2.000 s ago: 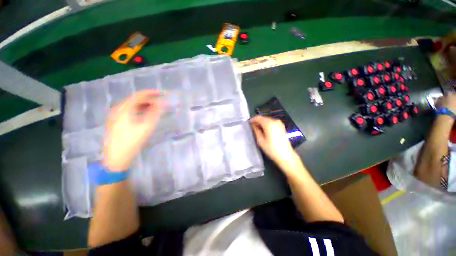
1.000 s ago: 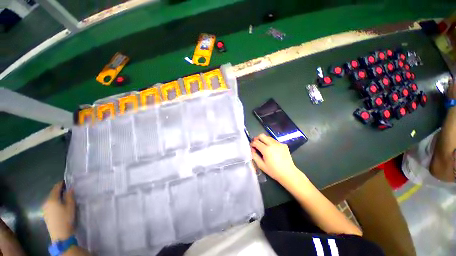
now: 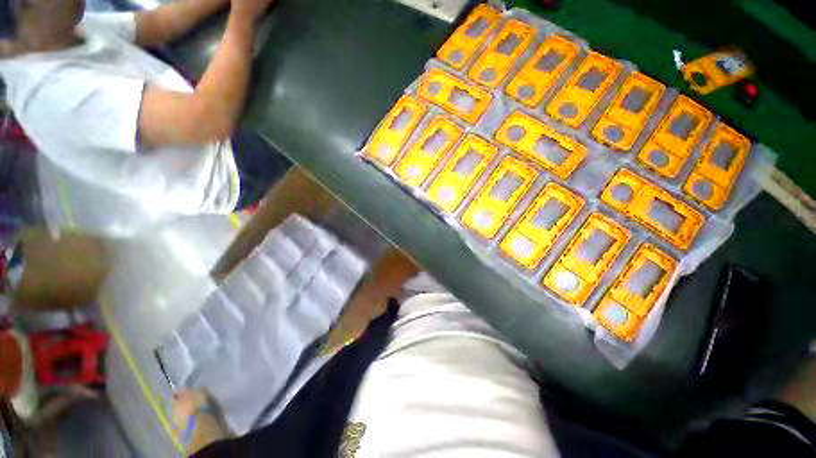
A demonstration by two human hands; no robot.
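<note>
An empty translucent blister tray point(image 3: 268, 313) hangs tilted at lower left, beside the bench. My left hand point(image 3: 192, 413), with a blue wrist band, grips its lower left corner; the fingers are blurred. Another blister tray point(image 3: 617, 353) lies on the bench, filled with yellow-orange front housings point(image 3: 541, 224) in rows, their windows and round openings facing up. Of my right arm, only a dark sleeve and a blurred bit of skin show at the lower right edge; the hand is cut off.
A smartphone point(image 3: 732, 322) lies right of the full tray. A part-assembled unit point(image 3: 716, 70) with a red-faced black part point(image 3: 749, 90) is on the green belt at upper right. A person in a white shirt point(image 3: 76, 107) sits at upper left. Cardboard point(image 3: 380, 282) is below the bench.
The empty tray has been lifted off and carried left and down beside the bench in my left hand. The full tray beneath is uncovered. The view has swung left; my right hand has left the picture.
</note>
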